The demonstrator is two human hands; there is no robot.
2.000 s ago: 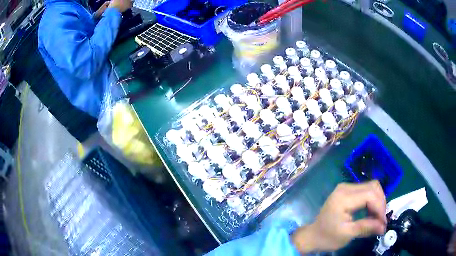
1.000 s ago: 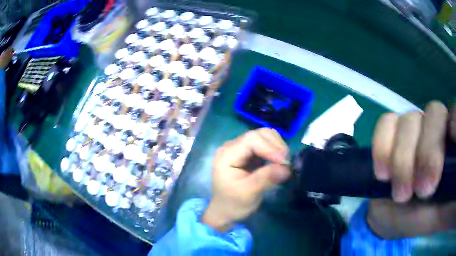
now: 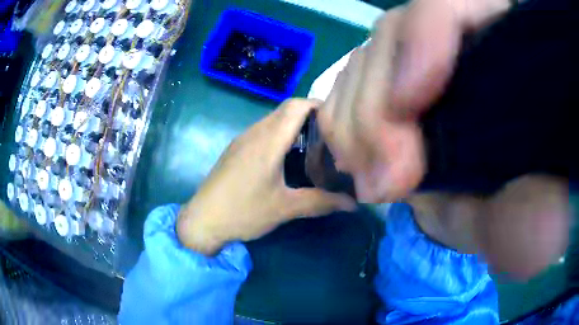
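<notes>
My left hand (image 3: 254,174) grips a black lens housing (image 3: 296,159) between thumb and fingers in the middle of the view. My right hand (image 3: 387,108) is wrapped around a thick black electric screwdriver (image 3: 501,108), large and close to the camera at the right. The fingers of my right hand touch or overlap the housing at its right side. The screwdriver's tip and most of the housing are hidden behind my right hand.
A small blue parts bin (image 3: 301,60) with dark screws stands beyond my hands. A clear blister tray (image 3: 136,152) of white-capped motors (image 3: 73,153) lies at the left. Part of a white paper piece (image 3: 327,79) shows behind my right hand. The mat is green.
My left hand's pinched fingers have opened around the black housing. My right hand and the screwdriver are larger and closer to the camera. The view has shifted, moving tray and bin left and up.
</notes>
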